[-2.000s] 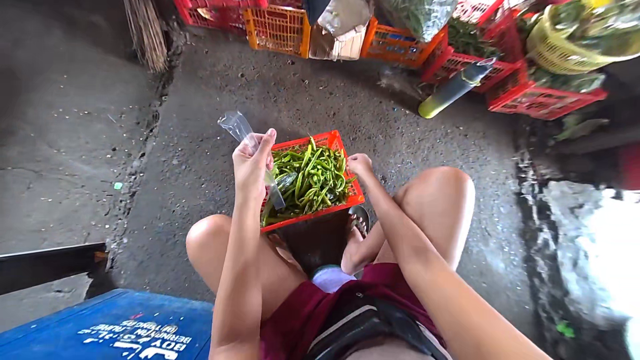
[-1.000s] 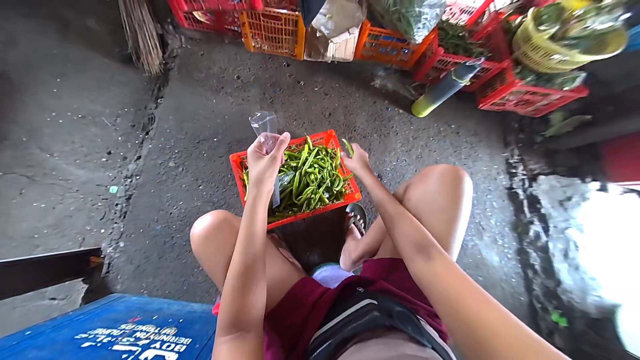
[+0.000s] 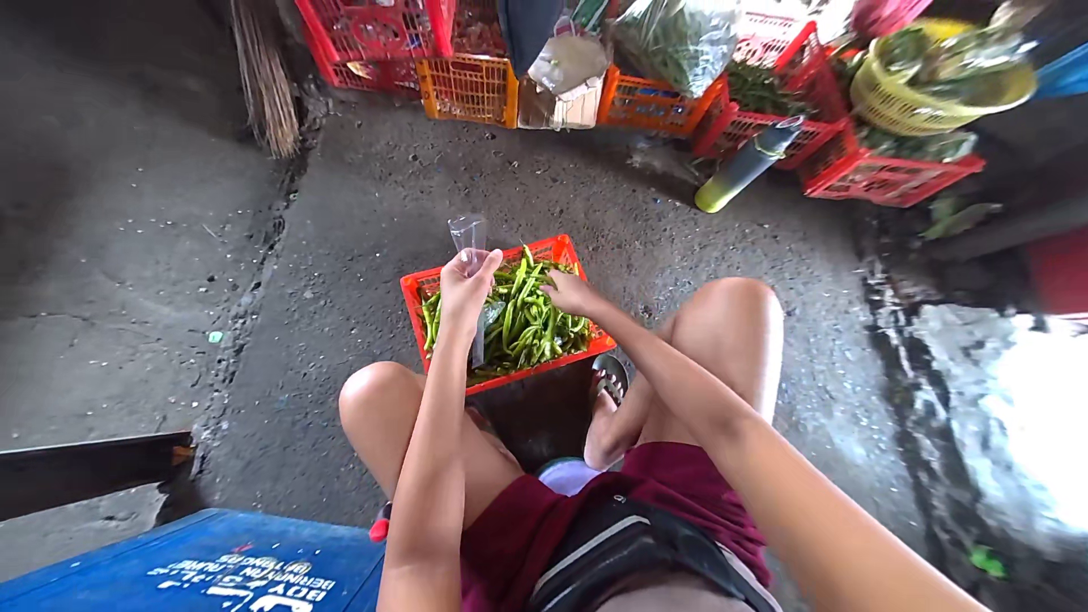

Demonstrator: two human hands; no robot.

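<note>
A red plastic crate [image 3: 527, 378] of long green chili peppers [image 3: 531, 327] stands between my feet. Over its left part, my left hand [image 3: 470, 276] grips a narrow clear plastic bag [image 3: 467, 231], whose top sticks up above the fingers while the lower part hangs over the peppers. My right hand [image 3: 569, 291] reaches into the crate's upper right part, its fingertips at the peppers; whether it grips one cannot be made out.
Red and orange crates [image 3: 470, 89] of produce line the far side, with a yellow basket [image 3: 926, 110] on the right. A dark bottle-like tube [image 3: 748, 166] lies before them. A straw broom [image 3: 265, 85] is at upper left, a blue box [image 3: 212, 557] at lower left.
My right hand has moved left from the crate's right edge onto the peppers; one second ago it held a green pepper there. My left hand still holds the clear bag.
</note>
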